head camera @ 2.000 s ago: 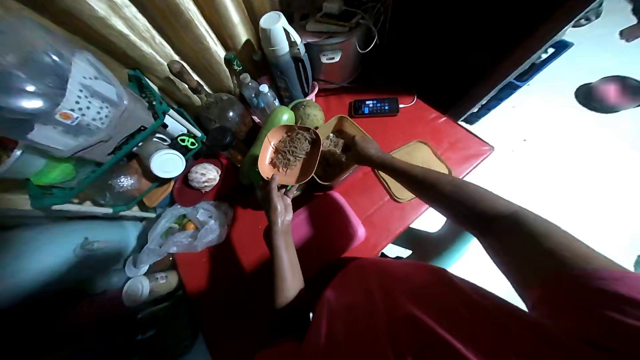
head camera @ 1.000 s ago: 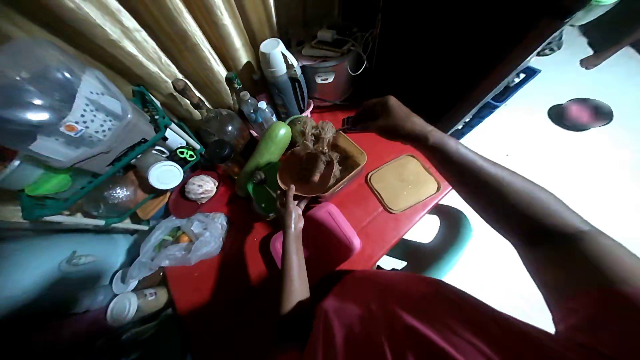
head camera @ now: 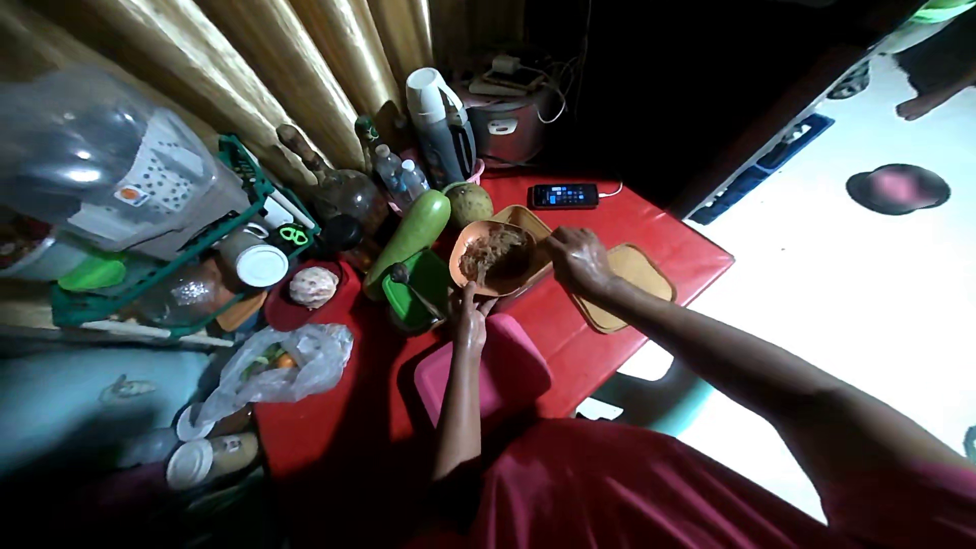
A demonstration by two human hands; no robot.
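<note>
My left hand [head camera: 470, 319] grips the near edge of an orange plastic bowl [head camera: 461, 271], which is tilted over a larger tan rectangular container [head camera: 537, 221]. Brown shredded food [head camera: 494, 250] lies in the bowl. My right hand [head camera: 579, 261] is closed at the container's right side; whether it holds the rim or a utensil cannot be made out. A tan lid [head camera: 637, 274] lies under and beside my right wrist. Left of the bowl is a green container [head camera: 419, 293] with a spoon [head camera: 412, 286] across it. A pink lid [head camera: 507, 366] lies beneath my left forearm.
Behind the bowl are a long green gourd [head camera: 415, 232], a round fruit [head camera: 470, 204], a thermos [head camera: 442, 126], small bottles and a rice cooker [head camera: 507, 126]. A phone [head camera: 564, 196] charges at the back. At left are a plastic bag [head camera: 305, 374] and a green rack [head camera: 171, 282].
My right hand has come down from above the container's far right corner to its right side. The lump of shredded food raised over the bowl a second ago now lies low in it.
</note>
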